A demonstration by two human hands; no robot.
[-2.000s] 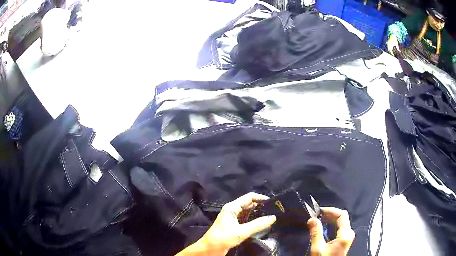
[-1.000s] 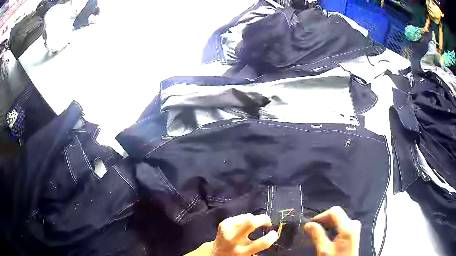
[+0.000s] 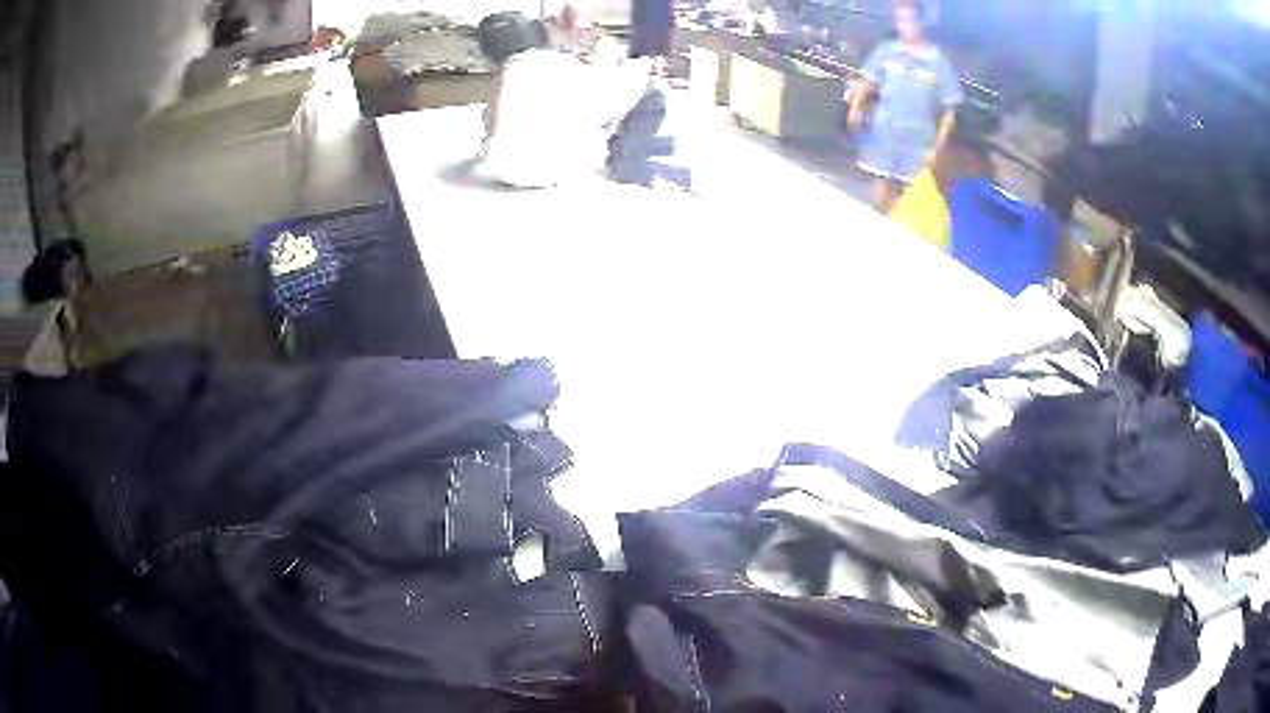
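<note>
No hand is in the picture. A dark navy denim garment (image 3: 822, 644) with pale stitching lies nearest in front of me at the lower middle and right, cut off by the bottom edge. Its pale grey-blue inner face (image 3: 1031, 613) is folded outward along its far side. A crumpled dark denim pile (image 3: 334, 557) with pale dashed seams lies at the left. Snips are not in view.
A bright white table (image 3: 669, 307) runs away from me, with white and dark bundles (image 3: 550, 119) at its far end. More dark denim (image 3: 1100, 474) is at right. A blue basket (image 3: 300, 265) is at left, blue bins (image 3: 1006, 240) at right. A person in light blue (image 3: 905, 105) stands beyond.
The view has swung up and to the left. Both hands, seen earlier working at the denim, are out of the picture. The garments sit lower and further right.
</note>
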